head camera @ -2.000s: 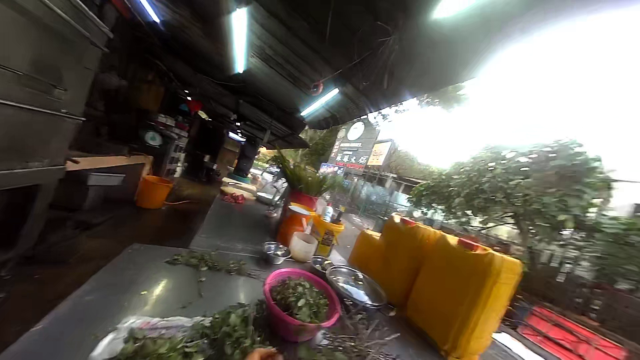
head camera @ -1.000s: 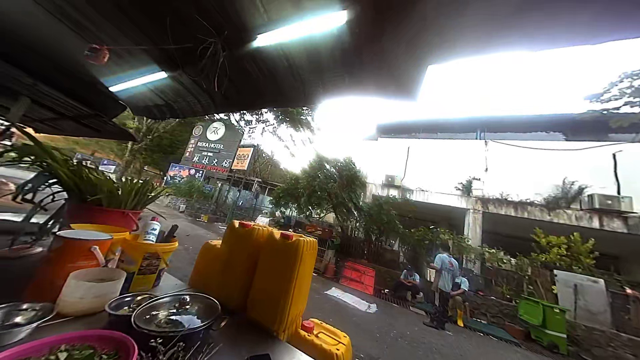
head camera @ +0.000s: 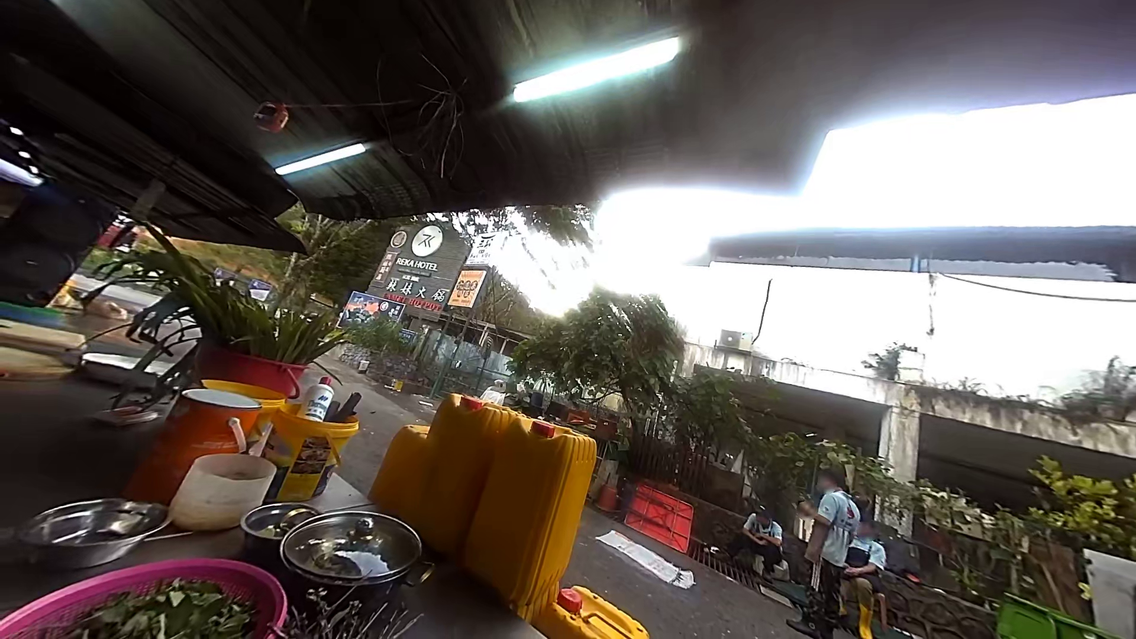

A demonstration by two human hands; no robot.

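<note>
Neither of my hands shows in this view. A pink plastic basket [head camera: 266, 593] of green leaves sits at the bottom left on a dark table. Bare stems [head camera: 346, 621] lie beside it at the frame's lower edge. Behind the basket are a steel bowl [head camera: 58, 541], a small steel pot [head camera: 257, 524] and a larger pot with a glass lid [head camera: 351, 546]. A whitish plastic tub [head camera: 222, 493] stands behind them, near an orange container [head camera: 191, 444] and a yellow bucket [head camera: 306, 453] holding a white bottle [head camera: 317, 399].
Tall yellow jerrycans [head camera: 532, 506] stand along the table's right side, with another yellow jerrycan [head camera: 590, 617] lower down. A potted plant [head camera: 248, 368] rises behind the buckets. Across the road, one person [head camera: 834, 541] stands near two seated people. Fluorescent tubes [head camera: 596, 69] hang overhead.
The view has swung far to the right, toward the road. Part of a hand showed at the bottom edge two seconds ago; no hand shows now.
</note>
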